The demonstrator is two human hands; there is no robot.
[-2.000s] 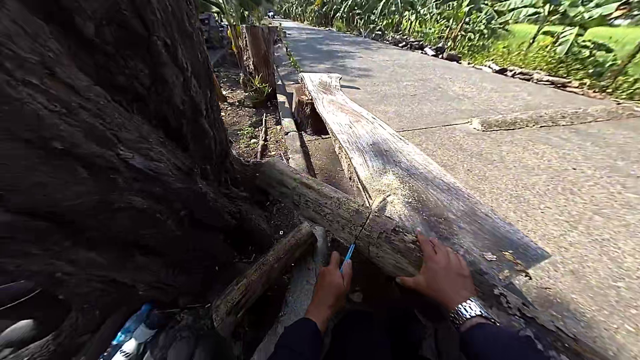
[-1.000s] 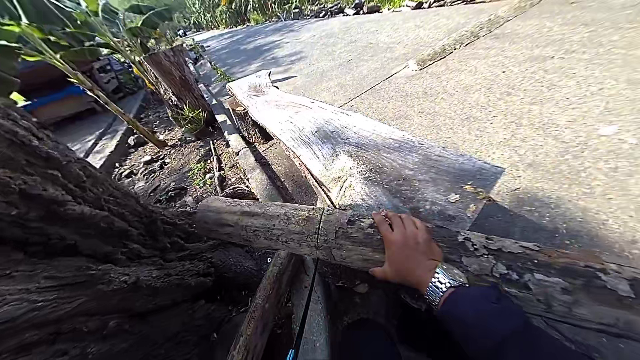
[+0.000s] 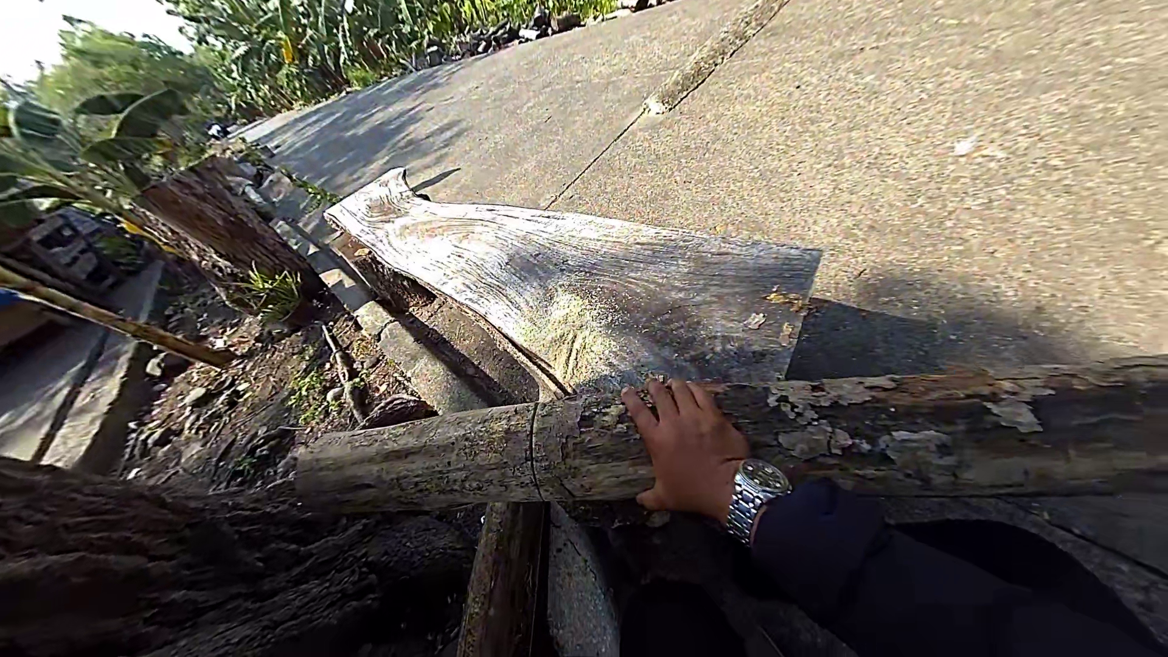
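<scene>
My right hand (image 3: 693, 447), with a metal-band watch on its wrist, grips a weathered log (image 3: 958, 438) from above, the fingers over its far side and the thumb on the near side. To the left of the hand, a thin dark cut line (image 3: 534, 452) crosses the log. Just beyond lies a wide weathered wooden plank (image 3: 584, 265), with pale sawdust (image 3: 575, 338) scattered on its near part. My left hand is out of view, and no saw handle can be made out.
A thinner log (image 3: 502, 584) runs under the gripped one. Rough dark bark (image 3: 137, 566) fills the lower left. A concrete curb (image 3: 420, 365) passes beside the plank, with a tree stump (image 3: 224, 228) farther off. Paved road (image 3: 867, 164) lies beyond.
My left hand, seen earlier on a blue-handled tool at the log, has gone out of view below. My right hand stays on the log. The view has turned and tilted.
</scene>
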